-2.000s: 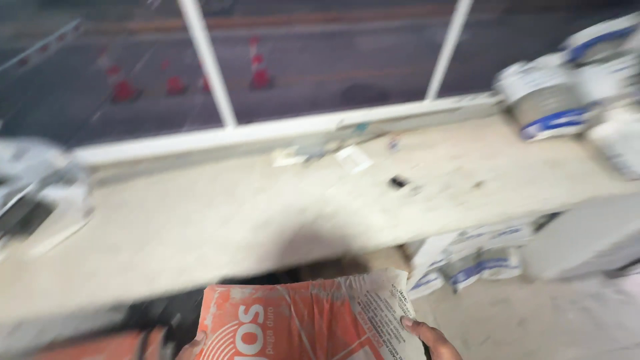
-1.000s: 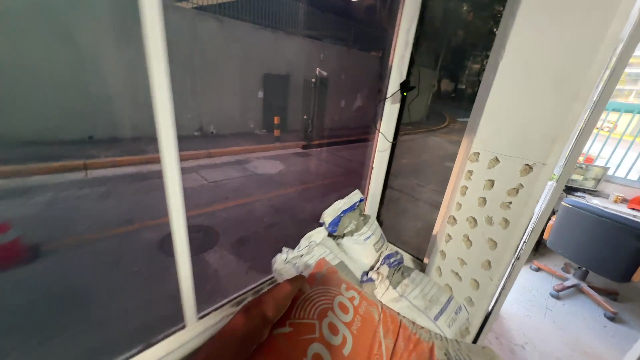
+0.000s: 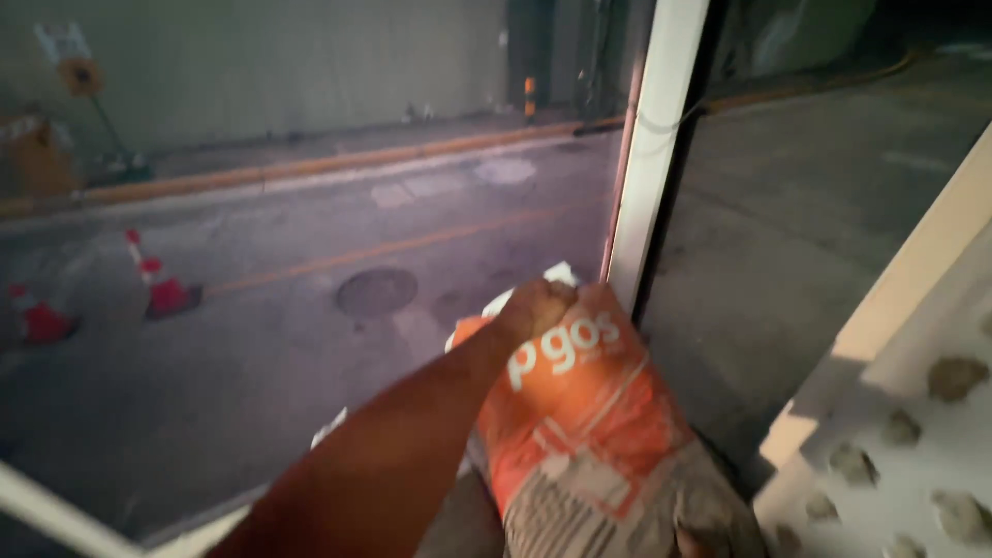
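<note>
A filled orange and grey paper bag with large white lettering leans in the corner by the window post. My left arm reaches across from the lower left, and my left hand grips the bag's top edge, fingers curled over it. Of my right hand only what looks like a finger or thumb shows, against the bag's lower right part at the frame's bottom edge; its grip is hidden. Parts of white bags peek out behind the orange bag and beside my left forearm.
Window glass stands directly behind the bag, divided by a white window post. At the right is a pale wall panel with rough dabs of dried material. Outside the glass lie a road, traffic cones and a manhole cover.
The view has swung right to the window corner. The orange bag, earlier held in front of the pale ledge, is now by the post, with my left hand at its top edge.
</note>
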